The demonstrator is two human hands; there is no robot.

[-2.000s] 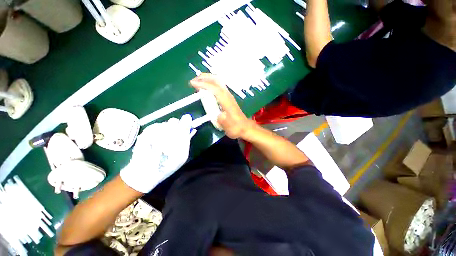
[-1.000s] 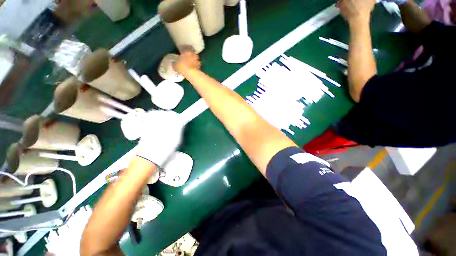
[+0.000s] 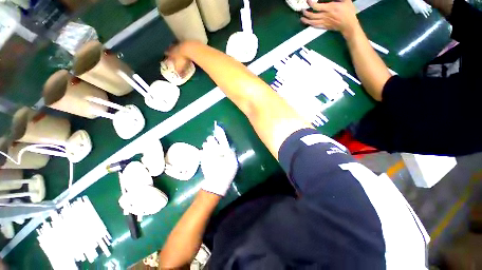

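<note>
My right hand (image 3: 179, 54), bare, reaches across the white band and has its fingers on a cream rounded base (image 3: 177, 73) near the tall beige housings. The fingers partly hide that base. My left hand (image 3: 218, 166), in a white glove, is above the green bench just right of another rounded base (image 3: 182, 161). A narrow white tip shows at its fingers; I cannot tell if it is a strip or a fingertip. More bases (image 3: 144, 200) lie heaped to the left.
Beige housings (image 3: 95, 66) and base-and-strip subassemblies (image 3: 128, 121) line the far side. White strips lie in piles at the right (image 3: 306, 84) and lower left (image 3: 74, 234). Dark handles (image 3: 132, 225) lie by the heaped bases. Another person's hand (image 3: 335, 16) is at the upper right.
My right hand has gone from near my left hand to the far side. My gloved hand reached to a far subassembly, then came back; that subassembly now stands by the housings. The other person's hand moved left.
</note>
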